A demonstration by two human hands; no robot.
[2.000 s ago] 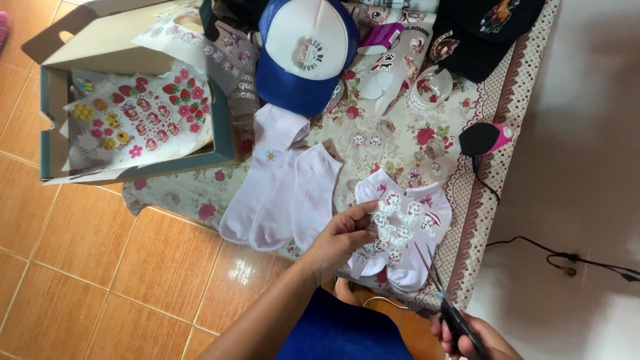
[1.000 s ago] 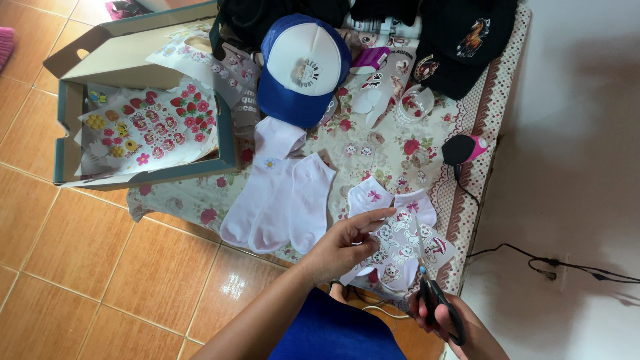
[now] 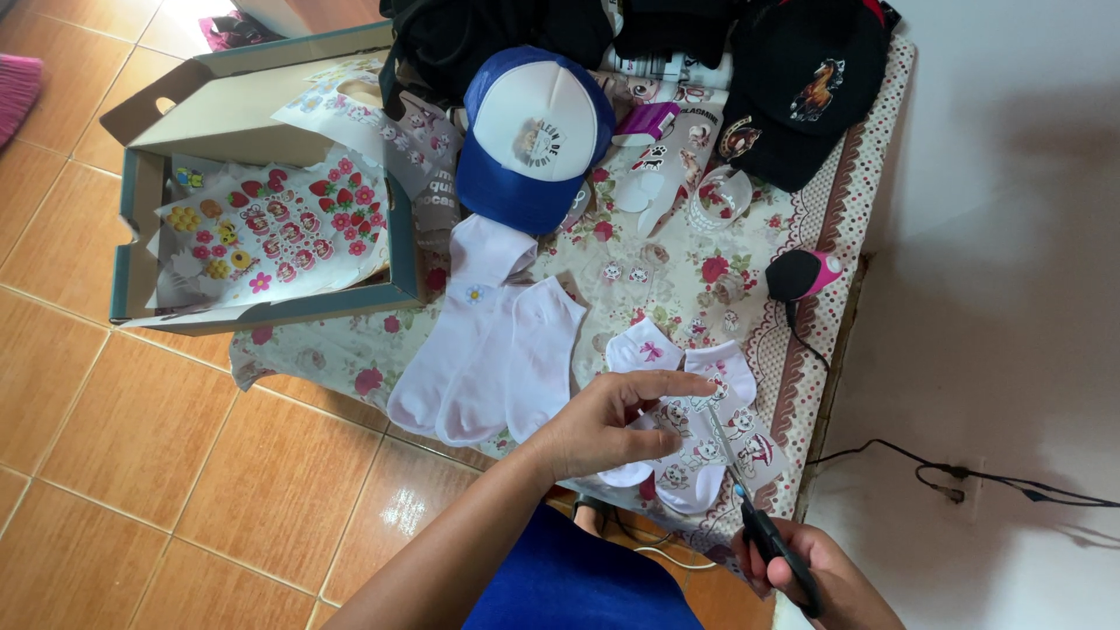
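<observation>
My right hand (image 3: 809,564) grips black-handled scissors (image 3: 770,534), their blades pointing up over a transparent transfer sheet (image 3: 704,451) with white cat figures. My left hand (image 3: 626,416) reaches over the sheet from the left. Its index fingertip touches a cat figure at the sheet's upper edge, near the blade tips; fingers three to five are curled. Beneath the sheet lie two small white socks (image 3: 643,347) with pink bows at their cuffs. More white socks (image 3: 486,367) lie flat to the left, one with a daisy figure. Small cat cut-outs (image 3: 626,273) rest above, on the floral tablecloth.
A cardboard box (image 3: 262,302) of printed transfer sheets (image 3: 289,227) stands at the left. A blue and white cap (image 3: 538,140), a black cap (image 3: 809,87) and a tape roll (image 3: 720,199) lie at the back. A black and pink corded device (image 3: 801,276) sits by the right edge, near the wall.
The sheet was held raised in my left hand two seconds ago; now it lies lower over the socks, and their bow cuffs show. My left index finger has extended toward the blade tips.
</observation>
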